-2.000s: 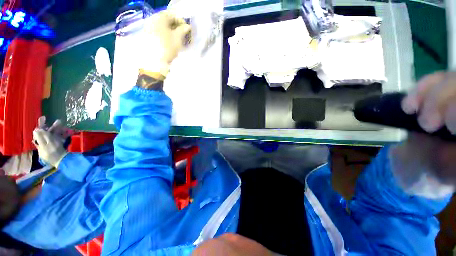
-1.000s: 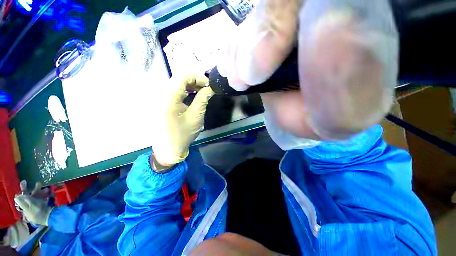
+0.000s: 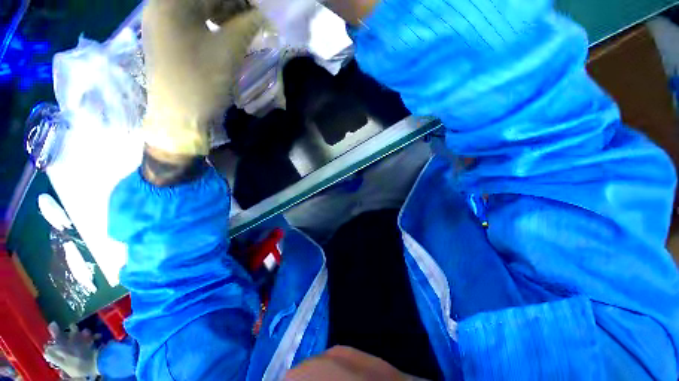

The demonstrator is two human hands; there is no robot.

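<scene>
My left hand (image 3: pixel 190 71), in a cream-yellow glove, is blurred at the upper left of the bench; its fingers reach toward a clear, glassy oval piece (image 3: pixel 258 80), and its grip is unclear. My right hand (image 3: pixel 346 7) is mostly cut off by the top edge; only the wrist and what looks like pale see-through glove show, so its grip is hidden. White wrap (image 3: pixel 331 37) lies below it, by the clear piece. Both are over the black mat (image 3: pixel 339 119). The black screwdriver is not visible.
A white sheet (image 3: pixel 93 175) bears crumpled clear plastic (image 3: pixel 97 78) and a clear rounded item (image 3: pixel 45 134). White scraps (image 3: pixel 78 260) and film lie left. Red crates (image 3: pixel 22 320) and another person's gloved hand (image 3: pixel 71 350) are lower left. A cardboard box (image 3: pixel 625 74) is right.
The view has turned and shifted. My right hand and the black screwdriver have left the middle of view upward. My left hand has moved up and left from the screwdriver tip.
</scene>
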